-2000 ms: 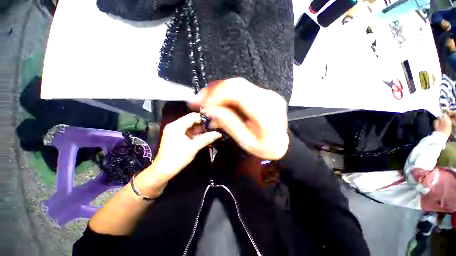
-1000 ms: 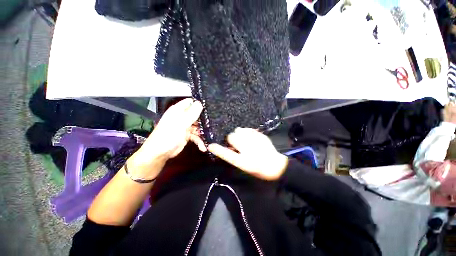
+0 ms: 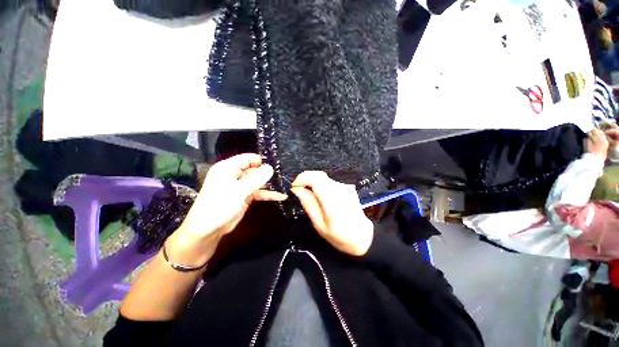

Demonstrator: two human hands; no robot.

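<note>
The dark grey nubbly tweed jacket [image 3: 326,81] lies over the white table and hangs down towards my lap. Braid trim [image 3: 263,95], black flecked with silver, runs down its front edge. My left hand [image 3: 231,193] pinches the trimmed edge near its lower corner from the left. My right hand [image 3: 332,207] holds the same corner from the right, fingertips close to the left ones. A small dark piece of the corner shows between and below the fingertips. No needle or thread can be made out.
White table [image 3: 149,81] ahead, with red-handled scissors [image 3: 535,99], a dark bar [image 3: 551,81] and a yellow-olive roll [image 3: 575,84] at right. Purple stool [image 3: 87,234] at left bears a black glittery heap [image 3: 161,218]. Blue-rimmed basket [image 3: 422,247] sits right of my knees. Another person's sleeve [image 3: 573,186] is at far right.
My right hand, raised and blurred over the left two seconds ago, is now lower at the corner. Since one second ago, its fingers have curled in and both hands have closed around the corner.
</note>
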